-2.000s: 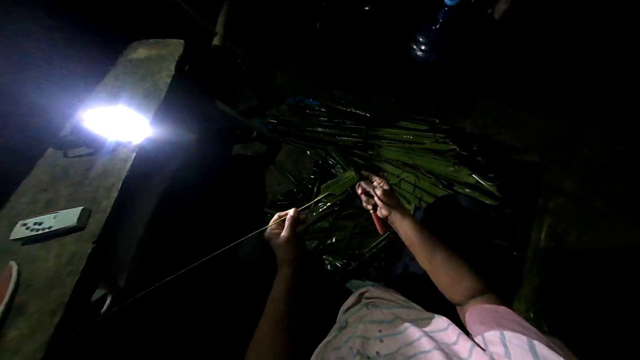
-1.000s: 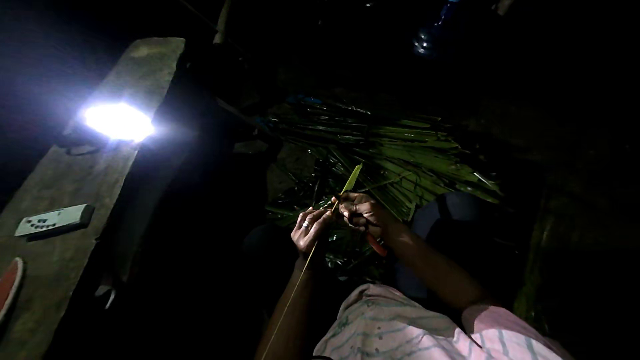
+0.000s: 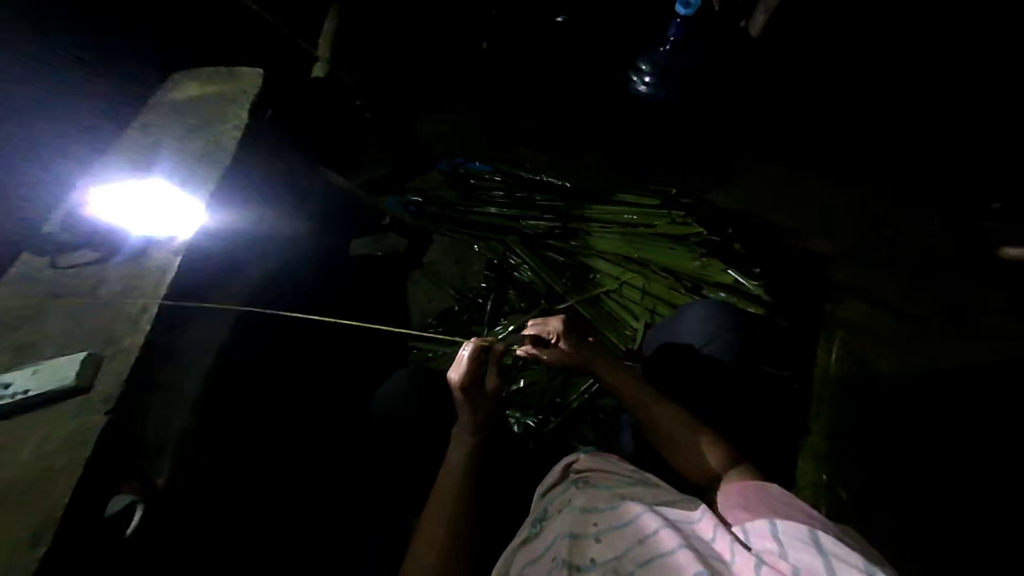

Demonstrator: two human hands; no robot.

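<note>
My left hand [image 3: 474, 376] grips a long thin pale strip, likely the midrib of a leaf [image 3: 320, 318], which stretches away to the left over the board. Close beside it on the right is my right hand [image 3: 556, 340], its fingers closed around the strip's near end; a dark thing shows between the two hands, too dim to make out. Behind and below the hands lies a spread pile of long green leaves [image 3: 632, 248], partly in shadow. The red-handled tool is not visible now.
A board [image 3: 216, 104] runs along the left, bearing a bright lamp [image 3: 146, 208] and a pale power strip [image 3: 48, 380]. A bottle with a blue cap [image 3: 686, 8] stands at the top. Dark surroundings hide much else.
The thin strip, which ran down toward the bottom one second ago, now points left. Both hands have moved slightly lower. A green leaf tip that stood up from the hands no longer shows.
</note>
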